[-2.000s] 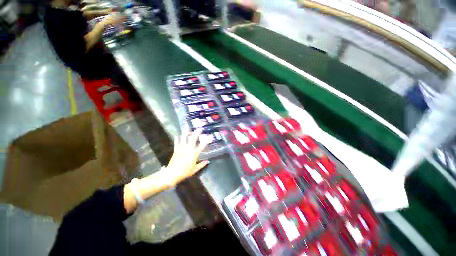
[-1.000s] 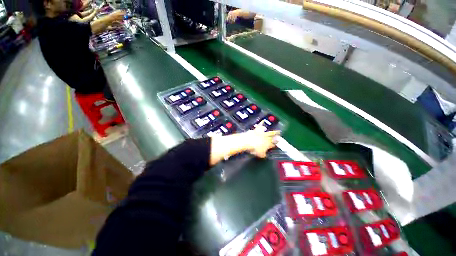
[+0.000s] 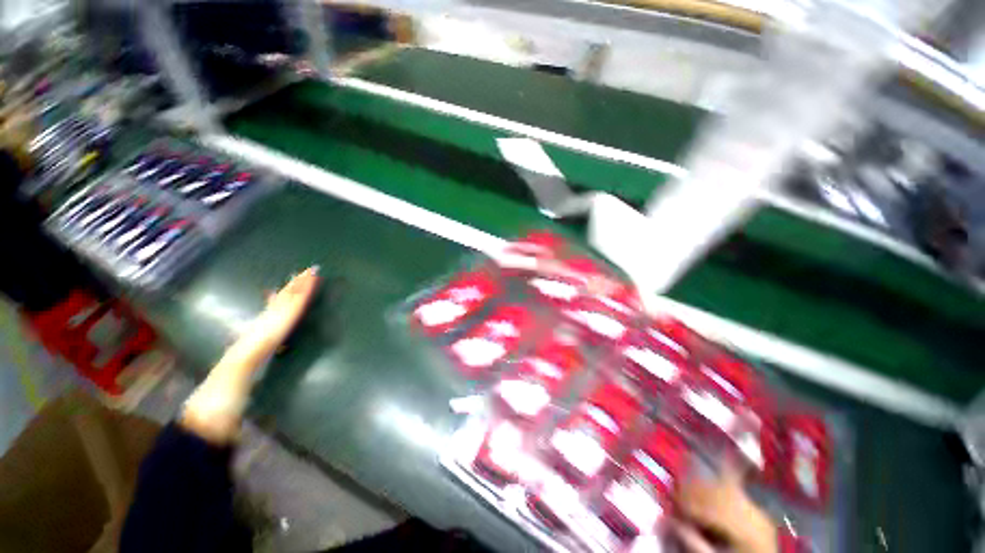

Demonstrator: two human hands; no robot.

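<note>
My left hand [image 3: 272, 322] is over the dark green mat with fingers extended, holding nothing. The tray of black devices [image 3: 162, 211] lies beyond it at the far left, blurred. Clear trays of red devices [image 3: 583, 443] with white labelled areas lie in front of me, partly overlapping. My right hand [image 3: 734, 516] is at the lower right over the red devices, blurred; whether it holds anything cannot be seen. A white strip [image 3: 535, 173] lies on the conveyor behind the trays.
The green conveyor belt [image 3: 421, 151] runs behind the mat, with a pale rail [image 3: 378, 203]. A pale blurred post crosses the upper right. A red stool [image 3: 97, 340] and a cardboard box [image 3: 76, 475] are at the lower left. Part of another person shows at the left edge.
The black-device tray now lies much farther left, away from the red trays. My left hand has come off it and is over the mat. My right hand has come into view. The view has swung right.
</note>
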